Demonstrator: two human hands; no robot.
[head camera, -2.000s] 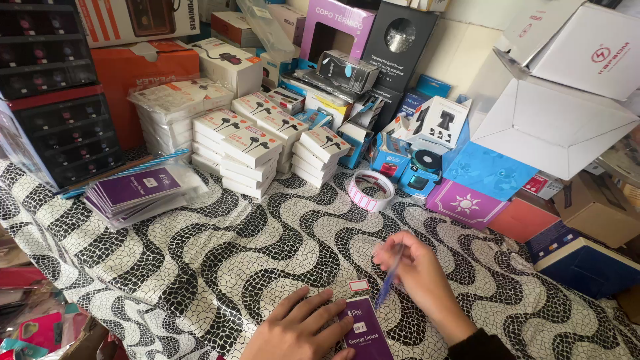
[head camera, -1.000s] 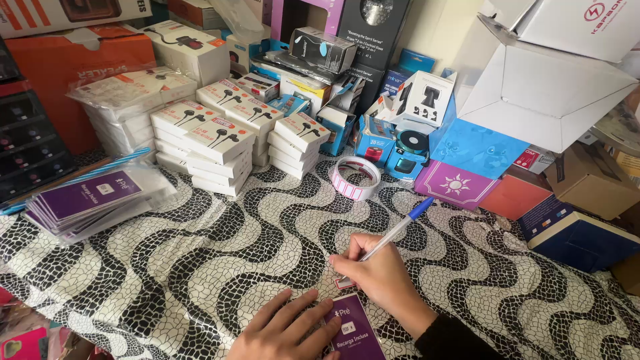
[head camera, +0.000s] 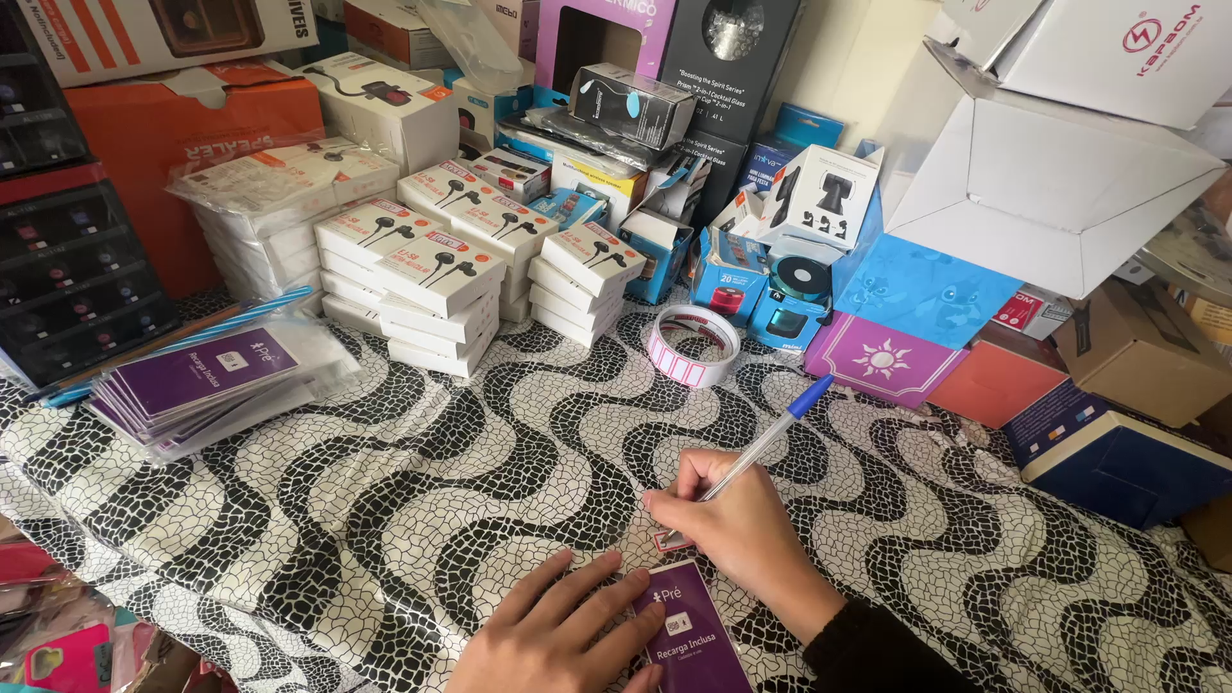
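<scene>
A clear-barrelled ballpoint pen with a blue cap on its rear end (head camera: 760, 452) is gripped in my right hand (head camera: 736, 520). Its tip meets a small red-bordered white label (head camera: 674, 541) on the patterned cloth, partly hidden by my fingers. Just below the label lies a purple printed card packet (head camera: 695, 640). My left hand (head camera: 568, 630) rests flat with fingers spread, the fingertips on the packet's left edge. Farther back stands a roll of red-bordered labels (head camera: 691, 371). A stack of similar purple packets in clear plastic (head camera: 207, 375) lies at the left.
Stacked white earphone boxes (head camera: 443, 279) stand behind the hands, with small blue speaker boxes (head camera: 789, 308) to their right. A large white carton (head camera: 1039, 183) and a brown cardboard box (head camera: 1141, 351) fill the right side. A black display case (head camera: 82, 260) stands at the left.
The pen has turned in my right hand: its blue end now points up and its tip is down at the label. My left hand stays at the purple packet.
</scene>
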